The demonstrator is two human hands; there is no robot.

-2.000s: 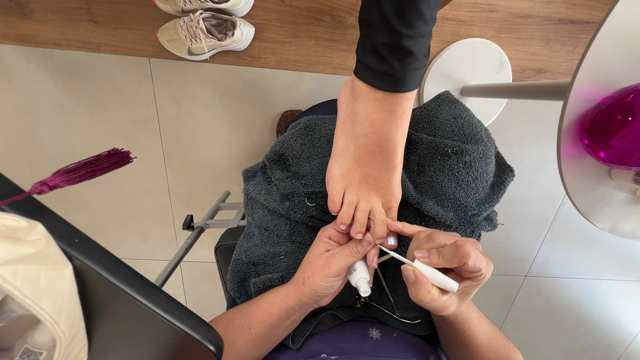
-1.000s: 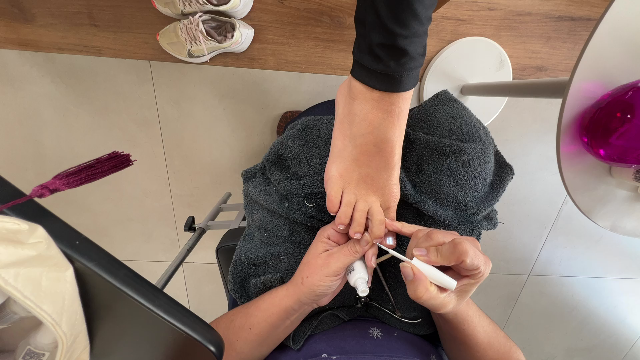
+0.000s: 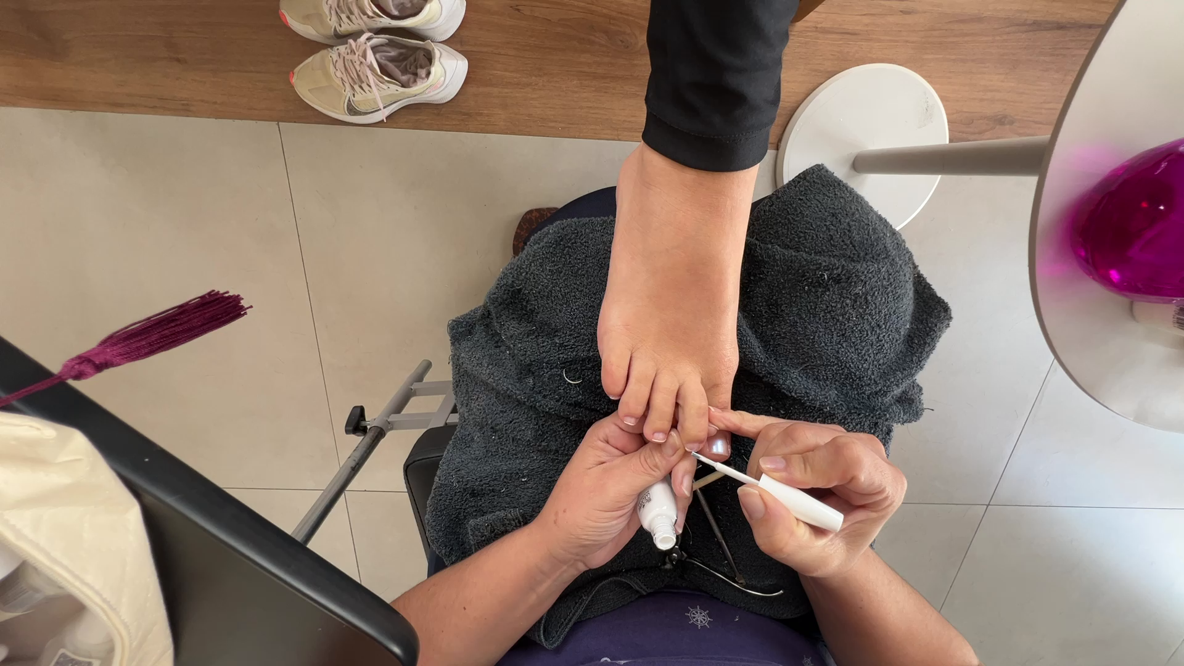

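Another person's bare foot (image 3: 680,277) rests on a dark grey towel (image 3: 527,370) over my lap, toes toward me. My left hand (image 3: 606,486) holds an uncapped white nail polish bottle (image 3: 658,511), its neck pointing down toward me, while the thumb and fingers touch the smaller toes. In my right hand (image 3: 823,490) is the white cap of a polish brush (image 3: 740,474); the brush tip meets the toe beside the big toe. My right index finger touches the big toe, whose nail looks shiny. Metal nippers (image 3: 721,569) and a thin pale stick (image 3: 708,480) lie on the towel below.
At left stand a black tray or table edge (image 3: 231,564), a cream bag (image 3: 69,527) holding containers, and a burgundy tassel (image 3: 162,333). A grey metal support (image 3: 356,467) is beside the towel. A round white table (image 3: 1078,305) bears a magenta container (image 3: 1138,222). Sneakers (image 3: 379,79) sit on wood flooring.
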